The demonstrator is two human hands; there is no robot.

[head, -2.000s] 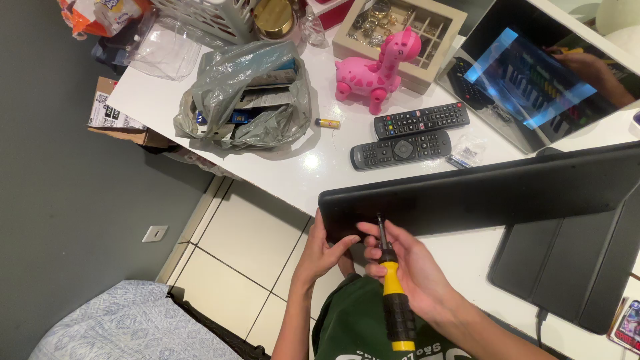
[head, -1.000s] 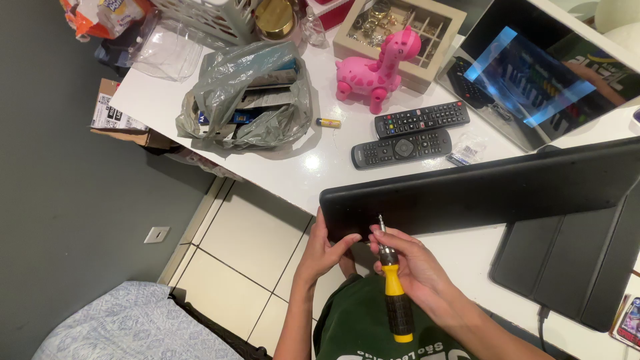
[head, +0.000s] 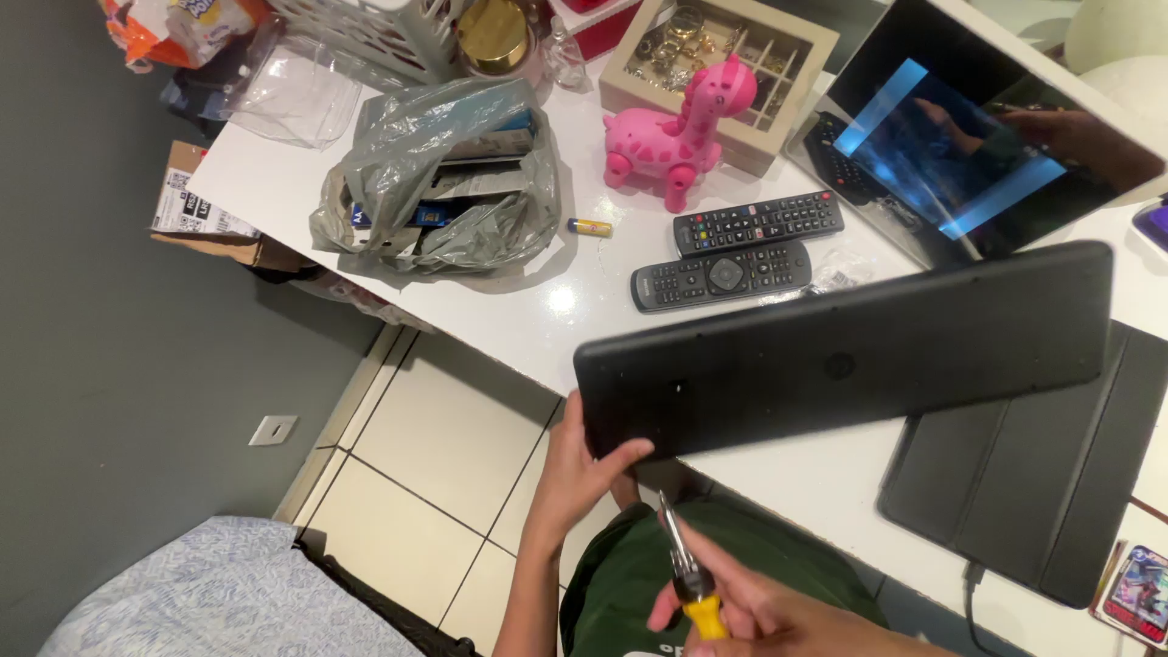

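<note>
My left hand (head: 584,465) grips the lower left corner of a long flat black HP device (head: 849,356), its thumb lying on the near face. That device is tilted up over the white table, its maker's mark facing me; a small bright spot shows near its left end. In my right hand (head: 730,593) is a screwdriver with a yellow and black handle (head: 701,613) and a metal shaft. Its tip points up, below the device and apart from it. The lower end of the handle is out of view.
On the white table (head: 511,328) are two remote controls (head: 757,224), (head: 721,276), a battery (head: 589,227), a pink giraffe toy (head: 671,137), a grey plastic bag (head: 456,182), a jewellery box (head: 794,64) and a lit screen (head: 967,137). A black folding case (head: 1013,465) with a cable lies at the right.
My right hand has drawn the screwdriver down, away from the face of the black device. My left hand keeps its hold at the corner.
</note>
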